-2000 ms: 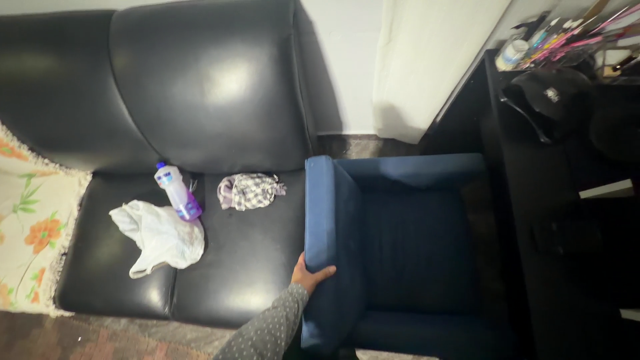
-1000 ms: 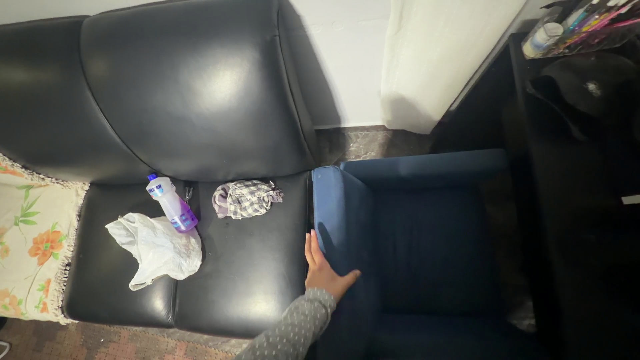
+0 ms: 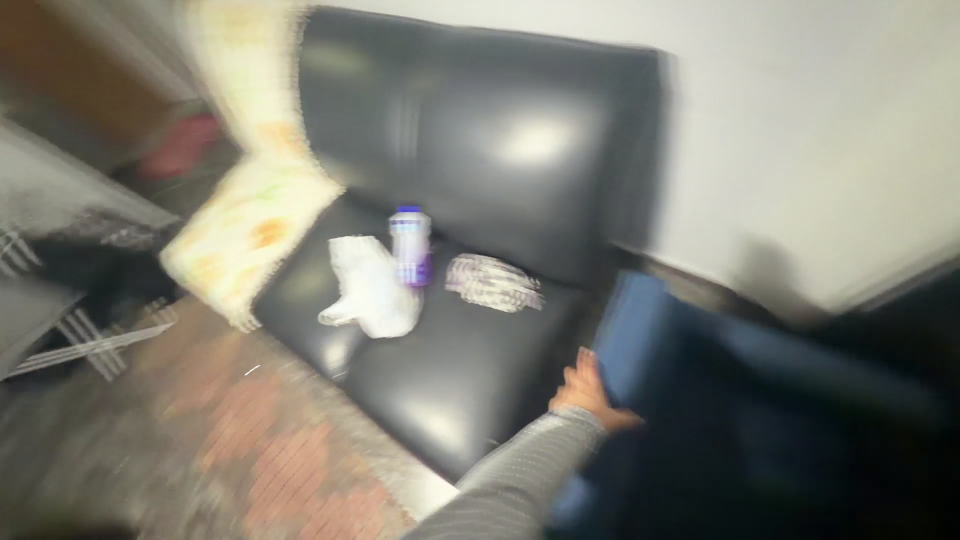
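My left hand [image 3: 589,394], in a grey dotted sleeve, is on the near armrest [image 3: 634,330] of a blue armchair, fingers along its outer side and thumb over the top. My right hand is out of view. Left of the armchair stands a black leather sofa [image 3: 450,382]. On its seat lie a white plastic bag [image 3: 375,292], a bottle with a blue cap and purple liquid [image 3: 410,247], and a crumpled checked cloth [image 3: 495,283]. The bottle touches or nearly touches the bag. Motion blurs the view, and the armchair's seat is dark.
A floral throw with a fringed edge [image 3: 255,232] covers the sofa's left part. A patterned rug [image 3: 285,457] lies on the floor before the sofa. At the left edge is a piece of furniture with pale bars [image 3: 97,345]. A white wall [image 3: 780,150] rises behind.
The view has swung to the left, bringing the floor and left side in. My left hand stays at the armrest; the bag, bottle and cloth remain on the sofa.
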